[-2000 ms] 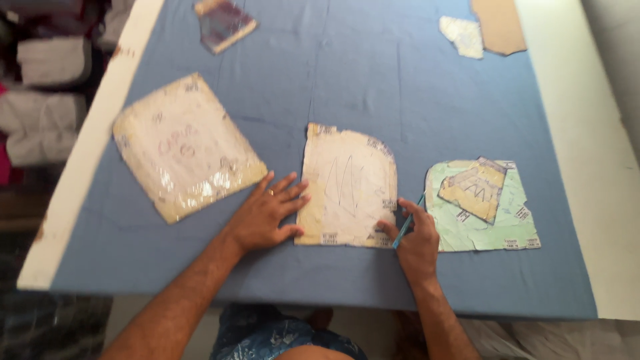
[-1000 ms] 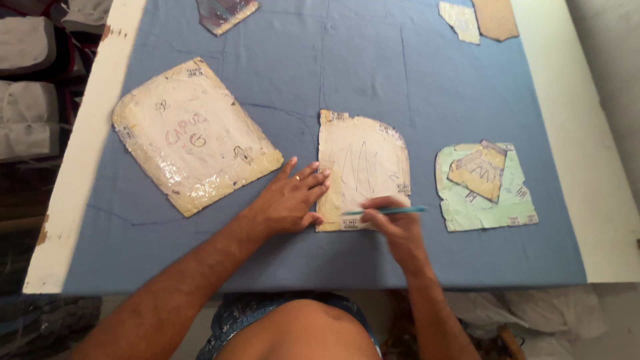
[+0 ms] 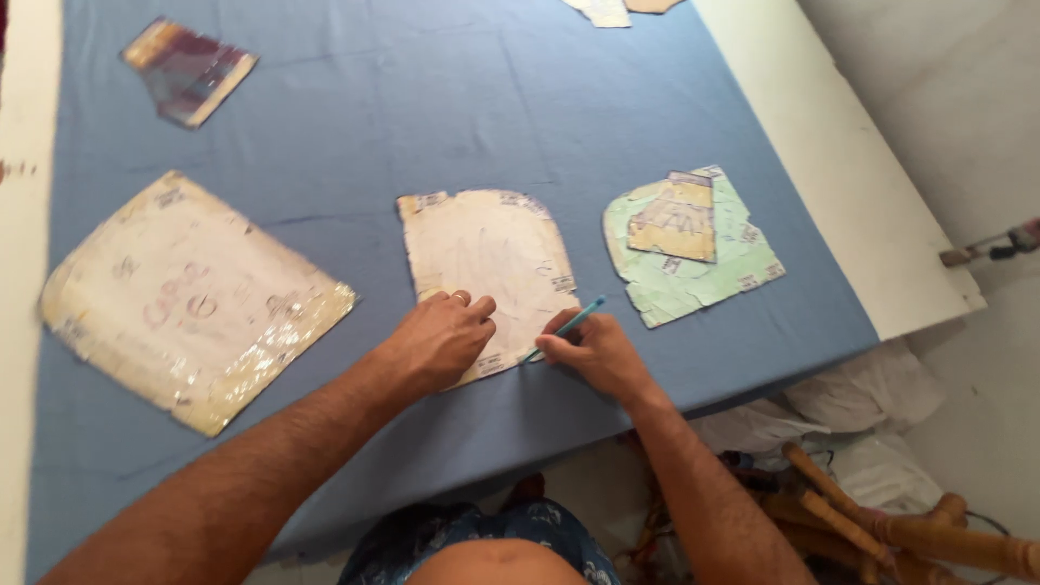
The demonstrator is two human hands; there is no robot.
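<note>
Blue fabric (image 3: 325, 106) covers the table, with worn, taped cardboard pattern pieces lying on it. My left hand (image 3: 449, 335), a ring on one finger, presses on the lower left part of the middle pattern piece (image 3: 496, 252); its fingers are bent and no held object shows. A blue pen or pencil (image 3: 578, 318) is in my right hand (image 3: 591, 345), its tip at the lower right edge of that piece. To the right, a small tan pattern piece (image 3: 678, 223) rests on a green one (image 3: 691, 288). A large cream pattern piece (image 3: 203, 301) lies at left.
At the upper left is a dark, glossy pattern piece (image 3: 195, 73). Two more, one pale (image 3: 605, 10) and one brown (image 3: 650, 4), reach the top edge. The white tabletop (image 3: 845, 195) shows along the right. Below it are turned wooden parts (image 3: 894, 528) and plastic bags (image 3: 877, 406).
My right hand has brought the pen from across the lower part of the middle piece to its lower right edge. My left hand's fingers, spread before, are now bent on the piece. The view has turned.
</note>
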